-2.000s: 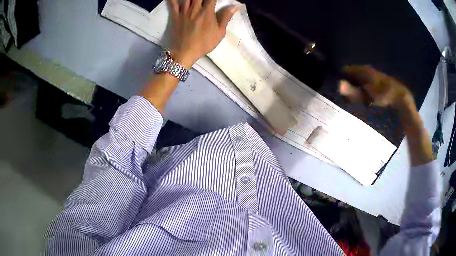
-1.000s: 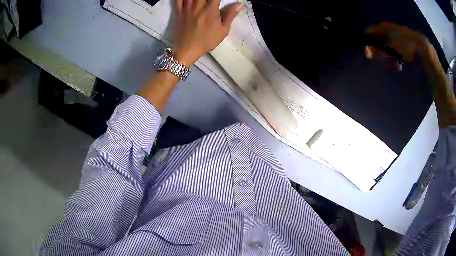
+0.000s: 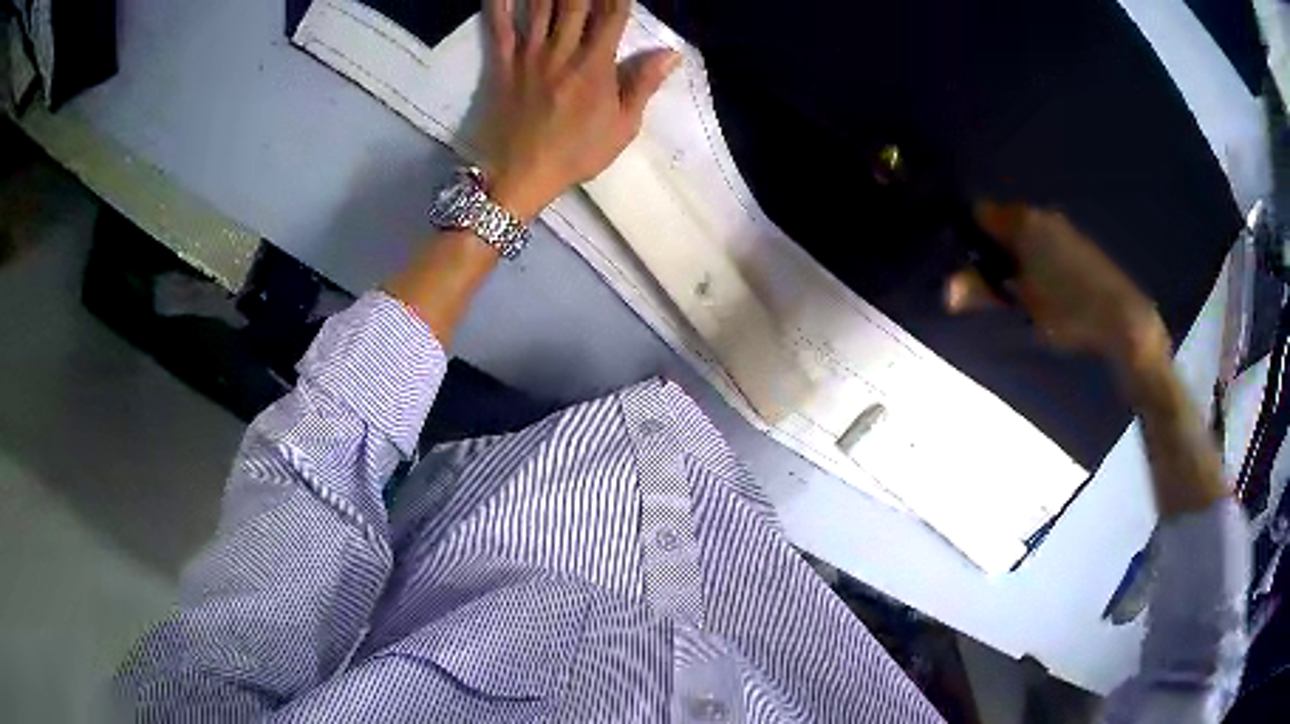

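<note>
A cream card pattern piece (image 3: 934,424) with pencilled lines and a curved upper edge lies along the near edge of a large black fabric (image 3: 1132,184). A narrow cream strip (image 3: 693,276) lies on it. My left hand (image 3: 559,106) presses flat on the pattern piece and strip. My right hand (image 3: 1054,283) is blurred over the fabric, fingers curled around the handles of dark shears. Their brass-coloured pivot screw (image 3: 888,163) shows; the blades are hard to tell from the black fabric.
The pale table (image 3: 340,170) has a worn yellowish edge strip (image 3: 156,212) at left. Dark cloth lies below the table edge at left. A small marking or slot shows on the pattern piece. Dark and pale items lie at the far right, beyond my right forearm.
My right hand and the shears went up and right, then came back down and left. The view has shifted slightly. My left hand has stayed on the pattern piece.
</note>
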